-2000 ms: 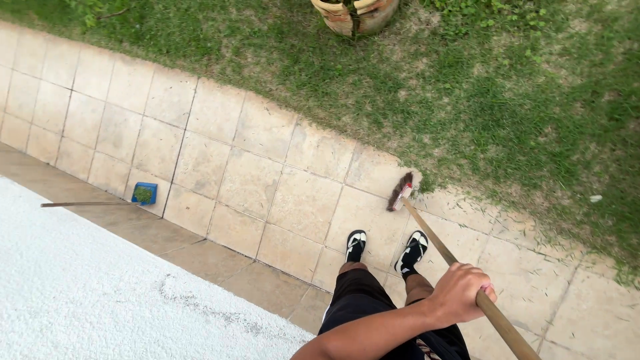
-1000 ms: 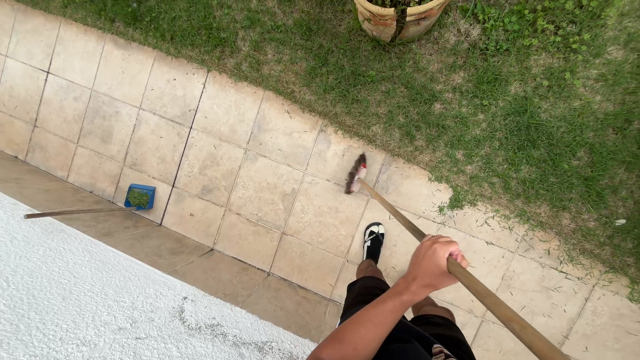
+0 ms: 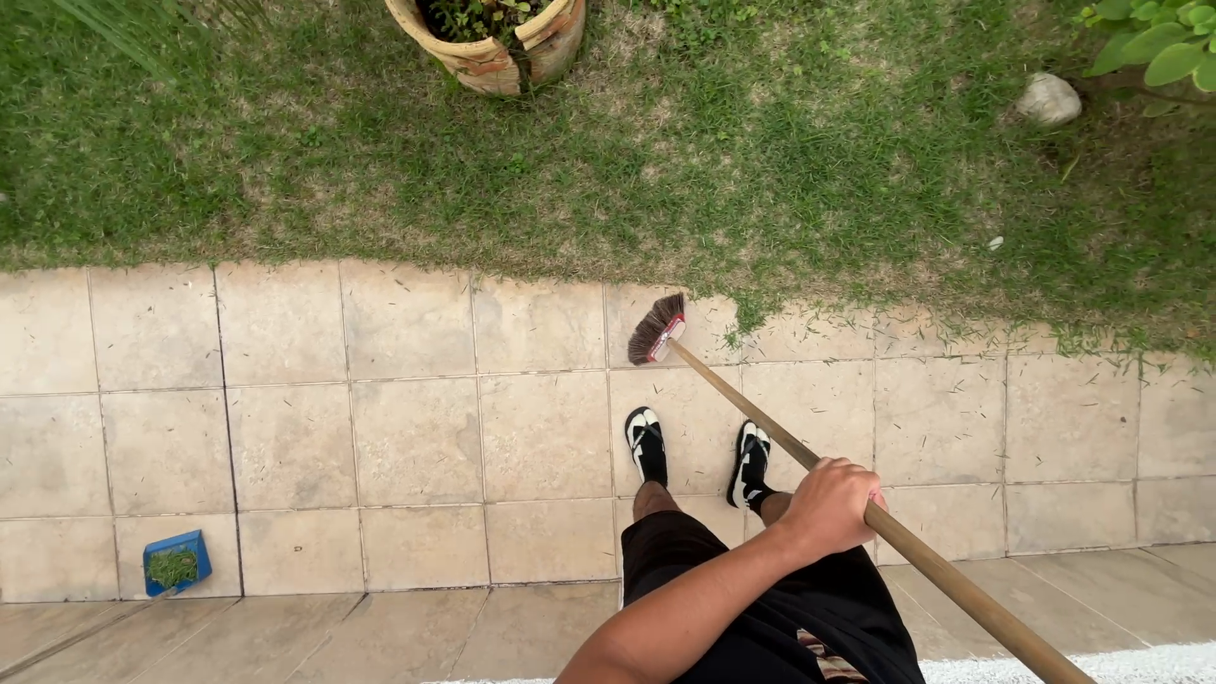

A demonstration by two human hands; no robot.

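Note:
My left hand is closed around the wooden handle of a broom, with the forearm crossing in front of black shorts. The handle runs from the lower right up to the broom head, which has dark bristles and a red and white base. Its bristles are over the tiles near the grass edge, above my feet. Cut grass lies just right of the broom head. At the lower left, a blue long-handled dustpan holds grass clippings. My right hand is out of view.
A tiled path runs between the lawn and a white textured surface at the bottom. Scattered clippings lie on the right tiles. A cracked clay planter stands on the grass; a pale rock lies near leafy plants.
Between the earlier frames the broom head moved left along the tiles, away from the loose grass. The view has since turned. Both feet show now; one second ago only one did.

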